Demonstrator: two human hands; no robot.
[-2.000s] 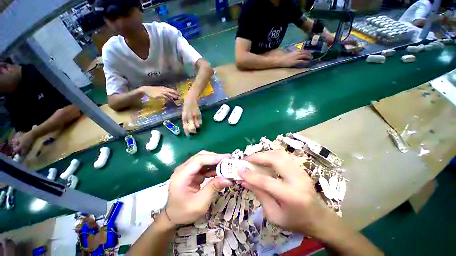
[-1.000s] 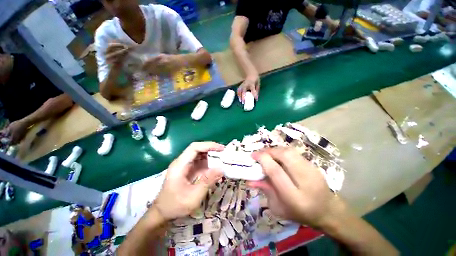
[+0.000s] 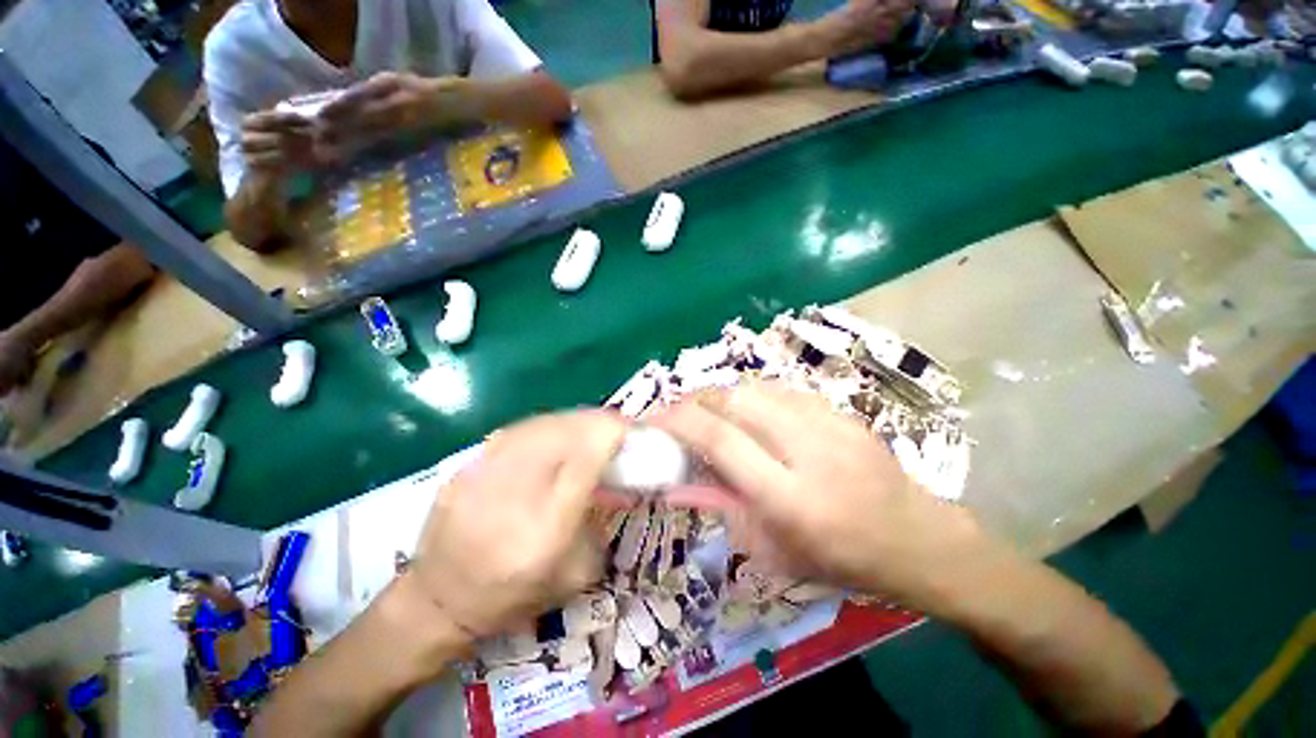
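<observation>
A white housing point(image 3: 650, 459) is held between my two hands in front of the pile; only its rounded end shows. My left hand point(image 3: 523, 505) is closed around its left side and my right hand point(image 3: 787, 483) around its right side. The fingers cover most of the housing, so whether it is fully closed cannot be seen. A large pile of cream covers point(image 3: 635, 623), some with dark squares, lies under and behind my hands on a red-edged printed sheet point(image 3: 722, 699).
A green conveyor belt point(image 3: 751, 274) crosses beyond the pile, carrying spaced white housings point(image 3: 576, 260). Blue cells point(image 3: 289, 577) lie at the left by a grey frame post point(image 3: 137, 202). Cardboard point(image 3: 1032, 389) covers the right bench. People sit across the belt.
The housing has turned from lengthwise to end-on, and my hands have closed around it. The co-worker's hand over the belt has withdrawn. The view has shifted downward.
</observation>
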